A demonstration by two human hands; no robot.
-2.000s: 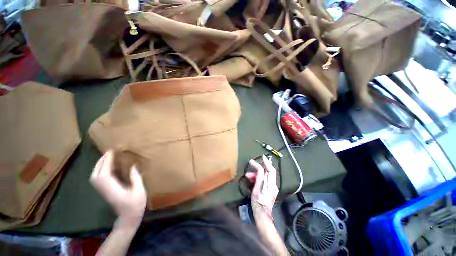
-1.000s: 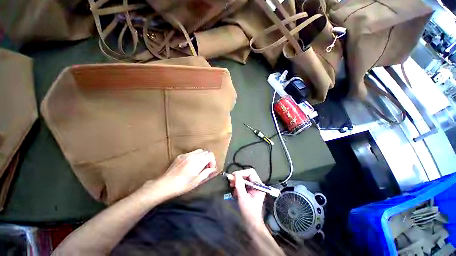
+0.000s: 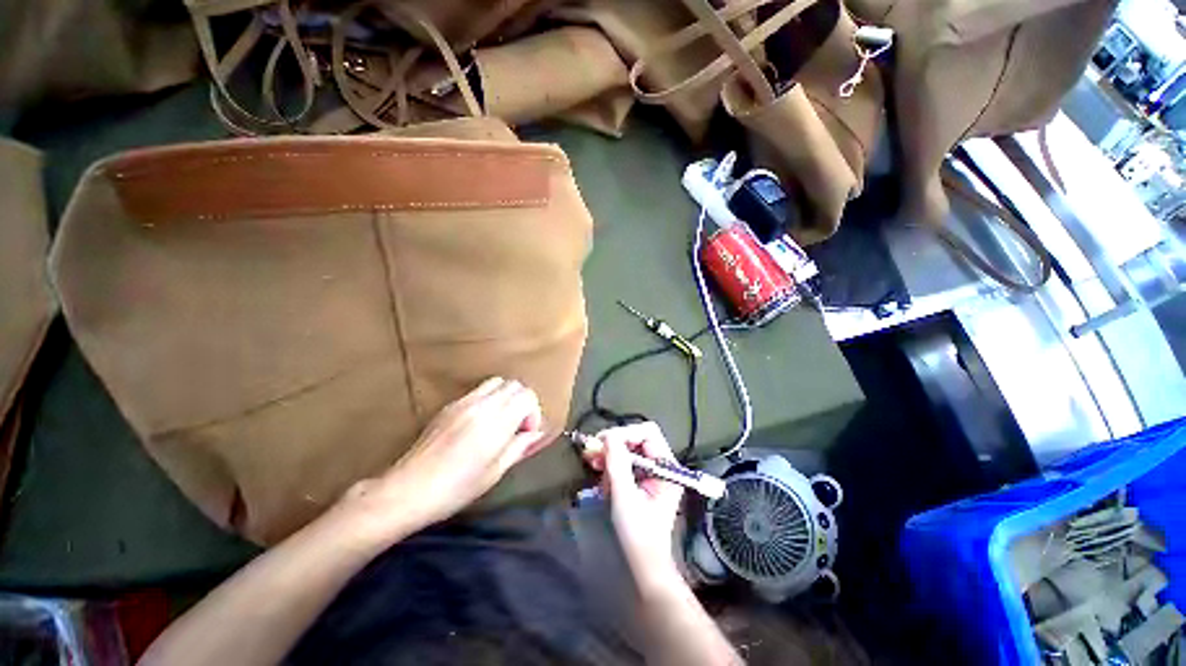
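A tan tote bag [image 3: 286, 312] lies flat in front of me, its orange-brown leather strip [image 3: 338, 178] along the far edge. My left hand [image 3: 475, 436] lies on the bag's near right part, fingertips close to its right edge; whether it pinches the fabric is hard to tell. My right hand [image 3: 637, 481] holds a white pen-shaped tool [image 3: 676, 476] like a pen, its tip pointing left, at or very near the bag's edge beside my left fingertips.
A yellow-green pen tool [image 3: 667, 334] with black cord lies on the green table [image 3: 793, 377]. Beyond are a red can [image 3: 751, 275] and white cord. A grey fan [image 3: 764, 524] is right of my right hand, a blue crate [image 3: 969, 559] farther right. More tan bags [image 3: 553, 78] lie behind.
Since two seconds ago, the bag has been turned or shifted, my left hand has settled on it, and my right hand has taken up the white pen tool. Over the last second little differs.
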